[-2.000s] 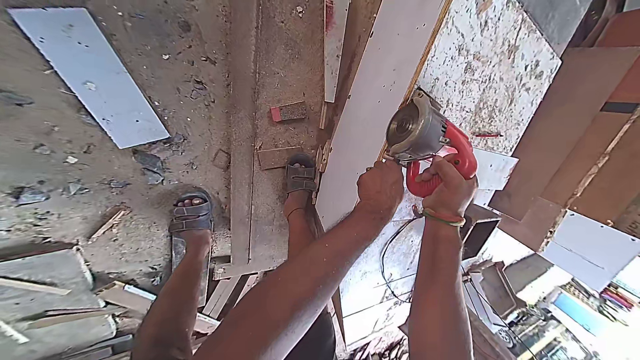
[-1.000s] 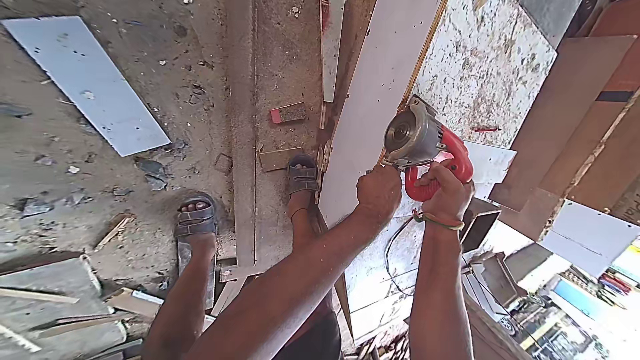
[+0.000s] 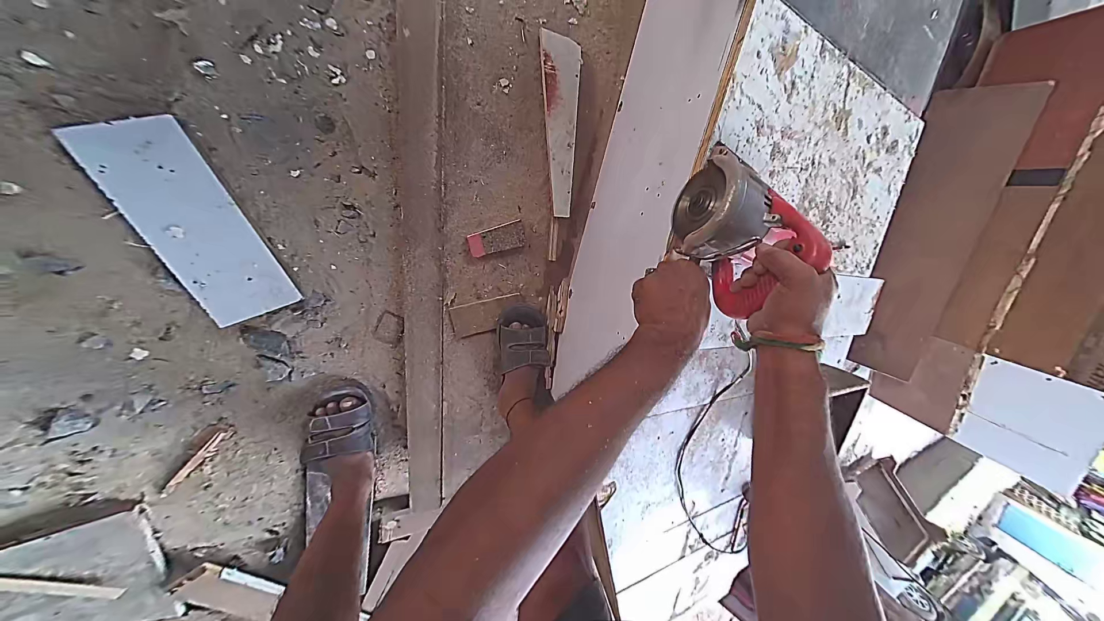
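Observation:
A power saw with a grey metal housing and a red handle [image 3: 740, 216] rests at the edge of a long white board [image 3: 638, 172], on the right of the view. My right hand [image 3: 792, 289] is closed round its red handle. The left hand [image 3: 673, 297] is a fist against the front lower side of the saw; what its fingers grip is hidden. A dark cord [image 3: 686, 448] hangs in a loop from below the handle. The saw's blade cannot be made out. A thin brown edge [image 3: 723, 86] runs along the board beyond the saw.
A paint-spattered board [image 3: 806, 121] lies right of the saw. Brown panels [image 3: 957, 216] stand farther right. On the dusty ground are a white panel piece [image 3: 177, 220], a small block with a red end [image 3: 496, 239], a narrow offcut [image 3: 561, 121] and scrap boards [image 3: 78, 561]. My sandalled feet are below.

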